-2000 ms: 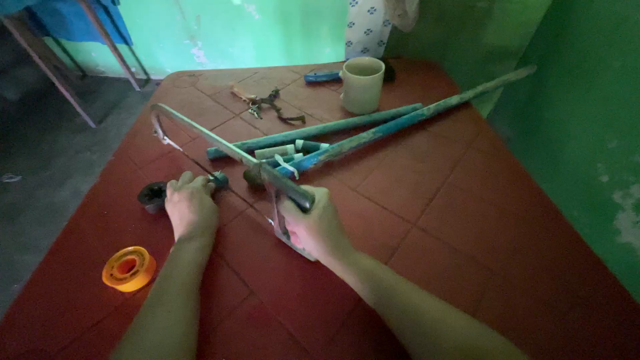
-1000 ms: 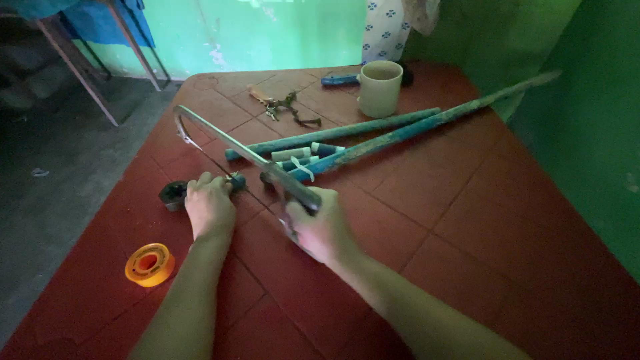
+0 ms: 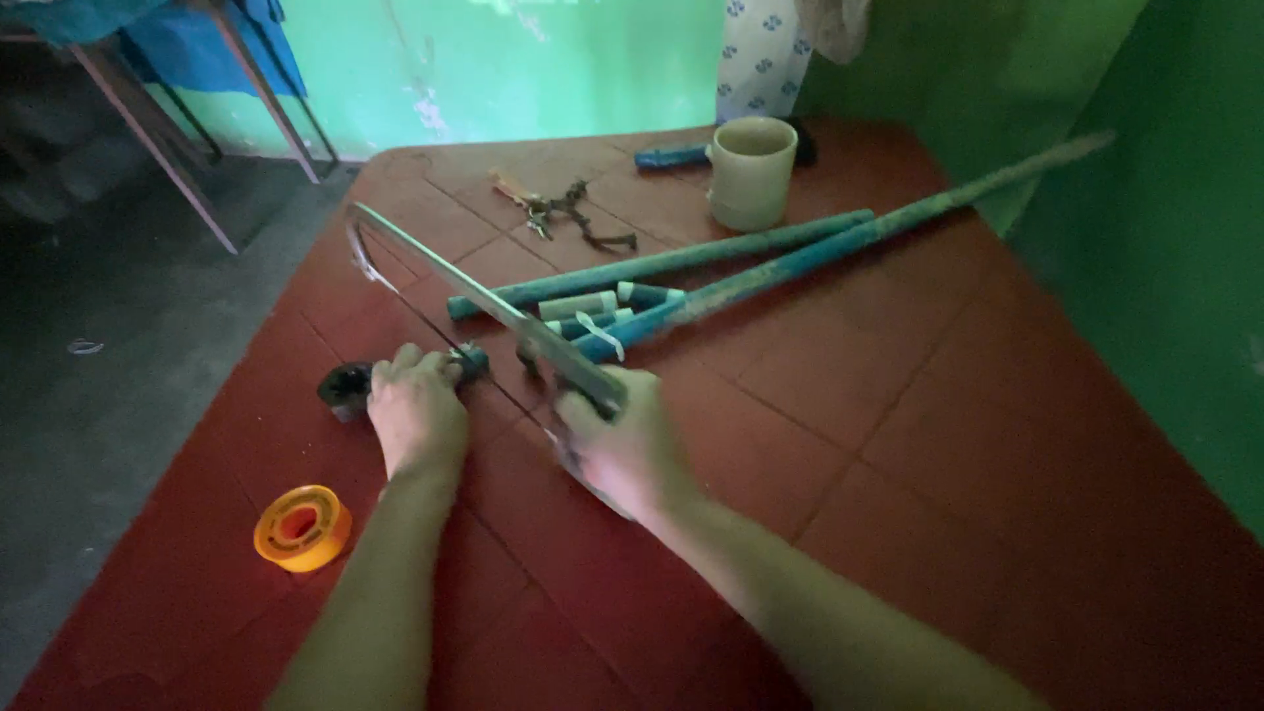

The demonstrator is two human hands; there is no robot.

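Note:
My right hand (image 3: pixel 627 439) grips the handle of a hacksaw (image 3: pixel 464 276), whose frame slants up to the far left. Its thin blade lies across a short blue-green pipe piece (image 3: pixel 472 361). My left hand (image 3: pixel 417 405) presses that piece down on the red table (image 3: pixel 889 553), and its fingers hide part of it. A dark round fitting (image 3: pixel 346 387) shows just left of those fingers; whether it is joined to the piece cannot be told. Beyond the saw lie several short pipe pieces (image 3: pixel 578 305), a white strip (image 3: pixel 602 334) and two long pipes (image 3: pixel 671 261) (image 3: pixel 839 247).
An orange tape spool (image 3: pixel 302 529) lies left of my left forearm. Farther back are a beige mug (image 3: pixel 752 178), a blue-handled object (image 3: pixel 671 158) and a bunch of keys (image 3: pixel 538 212). A green wall (image 3: pixel 1165 326) stands to the right, and a stool-like frame (image 3: pixel 158 148) at the far left.
The hacksaw has shifted slightly along its length between frames, with my right hand still on it. My left hand stays on the pipe piece. The view has shifted a little.

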